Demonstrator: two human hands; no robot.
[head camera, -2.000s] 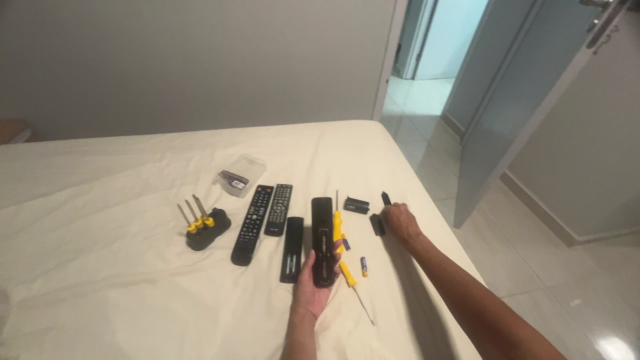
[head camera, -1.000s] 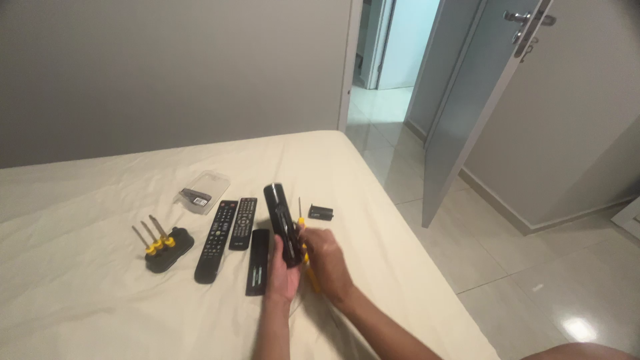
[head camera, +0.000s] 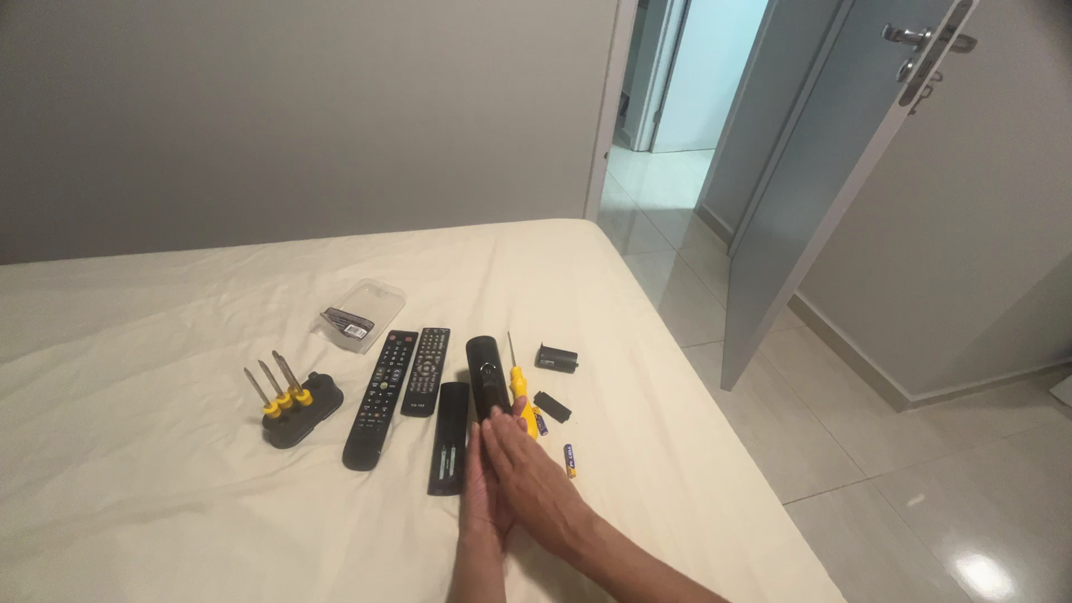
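Note:
My left hand holds the lower end of a black remote control above the bed. Flat over that same end lies my right hand, its fingers together. Just right of the remote is a yellow-handled screwdriver, partly covered by my fingers. Near it lie a small black cover, a black plastic part, a partly hidden battery and another battery. Left of my hands, a black remote shows its battery bay. Two button-side-up remotes lie further left.
A black holder with several yellow-handled screwdriver pieces stands on the left of the bed. Behind the remotes lies a clear plastic package. The bed's right edge drops to a tiled floor, and a grey door stands ajar beyond it.
My right hand has come from the small black parts on the right onto the remote's lower end. The remote stays in my left hand. The view has shifted.

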